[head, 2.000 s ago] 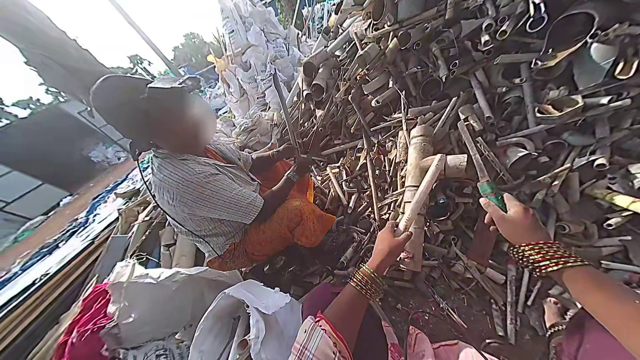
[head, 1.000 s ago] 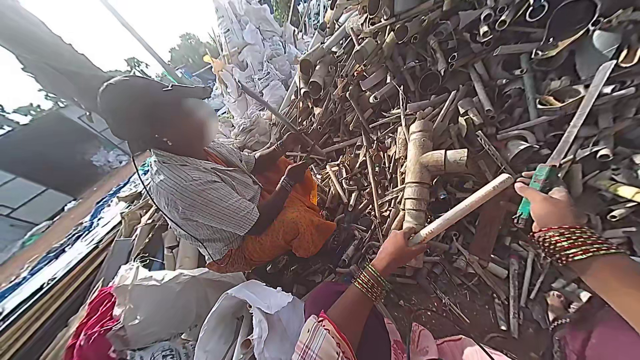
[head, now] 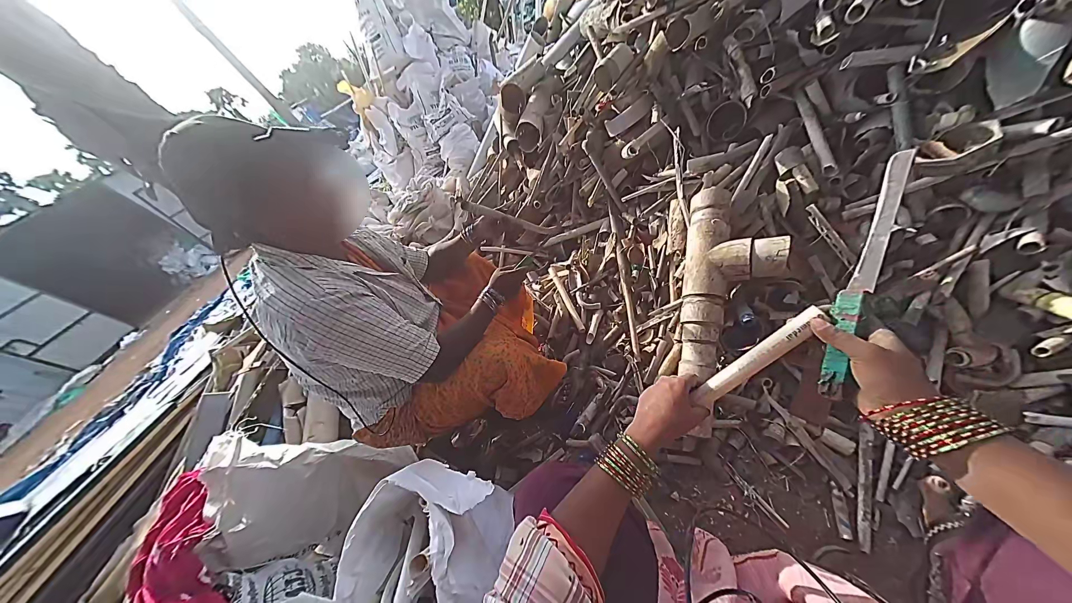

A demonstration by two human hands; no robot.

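Low in the middle of the head view, my left hand (head: 667, 412) grips the near end of a pale plastic pipe (head: 758, 356), which bears writing. My right hand (head: 883, 368) holds a long flat blade (head: 886, 219) by its green-wrapped handle (head: 840, 342), the blade pointing up and away. The forefinger of that hand reaches to the pipe's far end. Just beyond the pipe, a thick plastic T-shaped pipe fitting (head: 705, 280) lies on the pile.
A large heap of scrap pipes (head: 804, 126) spreads ahead. At the left another person (head: 352, 318) sits, hands near a long thin piece. White sacks (head: 293, 494) stand at the lower left, one holding pipes; more bags (head: 435, 92) are piled behind. Long strips (head: 109, 477) lie at the far left.
The pipe in my left hand, earlier pointing steeply up, now slants to the right. The blade swung from leaning left to leaning right, then turned more upright. The other person's long piece has lowered.
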